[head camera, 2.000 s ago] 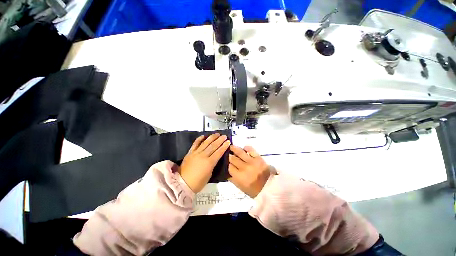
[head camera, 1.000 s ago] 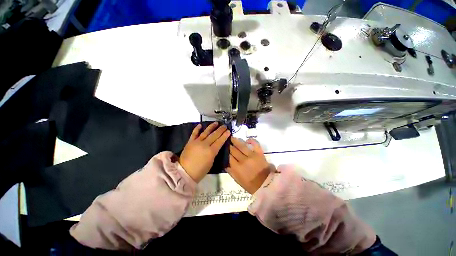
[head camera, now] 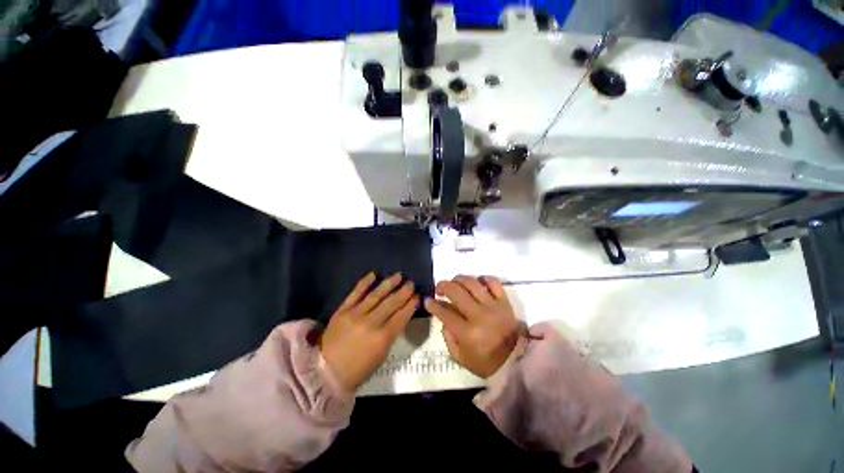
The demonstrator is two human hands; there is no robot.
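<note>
A black fabric piece (head camera: 356, 259) lies flat on the white table, its right end edge just below the presser foot and needle area (head camera: 435, 222) of the sewing machine (head camera: 518, 102). My left hand (head camera: 368, 328) rests on the fabric's lower right part, fingers flat and pointing up. My right hand (head camera: 477, 323) is at the fabric's lower right corner, its fingertips touching the edge. The needle tip is too small to make out. The fabric runs left into wider black panels (head camera: 185, 277).
A printed ruler (head camera: 407, 365) runs along the front table edge. Dark piles (head camera: 55, 102) stand at the far left. A blue bin (head camera: 278, 18) is behind the table. The control panel (head camera: 657, 208) with a lit screen is at the right.
Both hands have moved down, away from the needle, to the fabric's lower right corner. More of the fabric end shows between the fingers and the presser foot.
</note>
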